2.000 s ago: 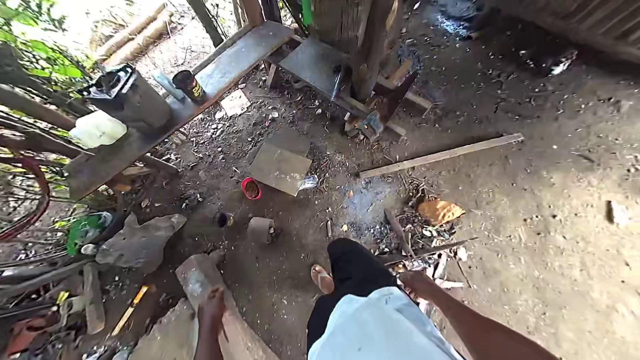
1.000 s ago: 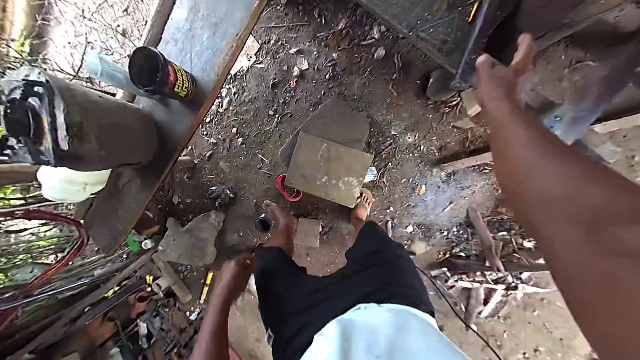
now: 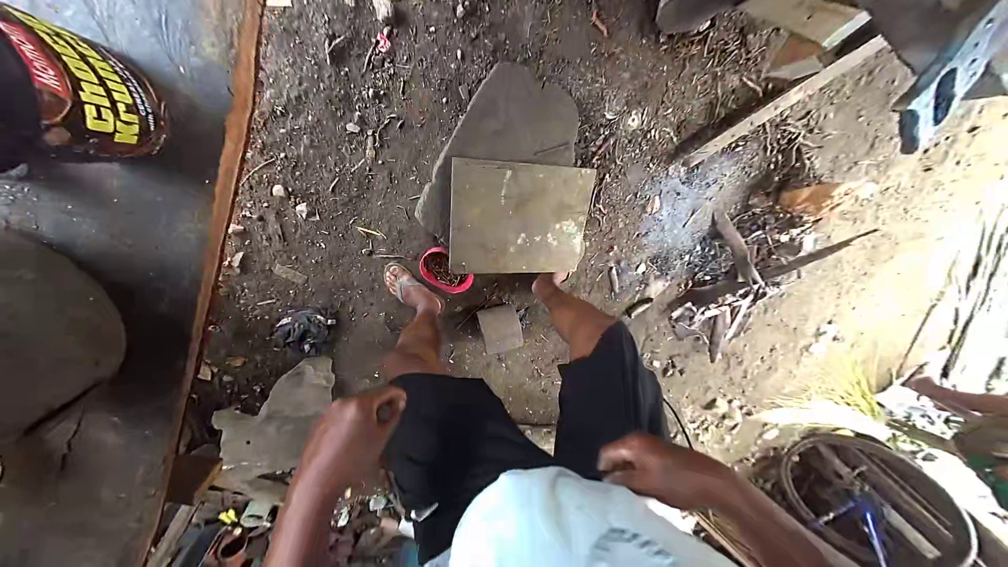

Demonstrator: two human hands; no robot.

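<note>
My left hand (image 3: 354,429) is curled beside the left leg of my black shorts (image 3: 465,425), with nothing visible in it. My right hand (image 3: 657,468) hangs with bent fingers over the right side of my white shirt (image 3: 567,512); its palm is hidden, and whether it touches the cloth cannot be told. In front of my feet a rectangular board (image 3: 520,216) lies on a flat grey slab (image 3: 516,110). A red-rimmed bowl (image 3: 446,270) with small brown pieces stands at the board's lower left corner, beside my sandalled foot (image 3: 409,287).
A bench (image 3: 228,181) with a black labelled container (image 3: 87,94) runs along the left. Charred sticks (image 3: 736,248) and ash lie on the right. A bicycle wheel (image 3: 878,504) is at the lower right, near part of another person (image 3: 957,398). A small flat block (image 3: 500,328) lies between my feet.
My right hand has come down from the metal piece at the upper right to the front of my shirt. My feet now stand apart near the board. The view has shifted.
</note>
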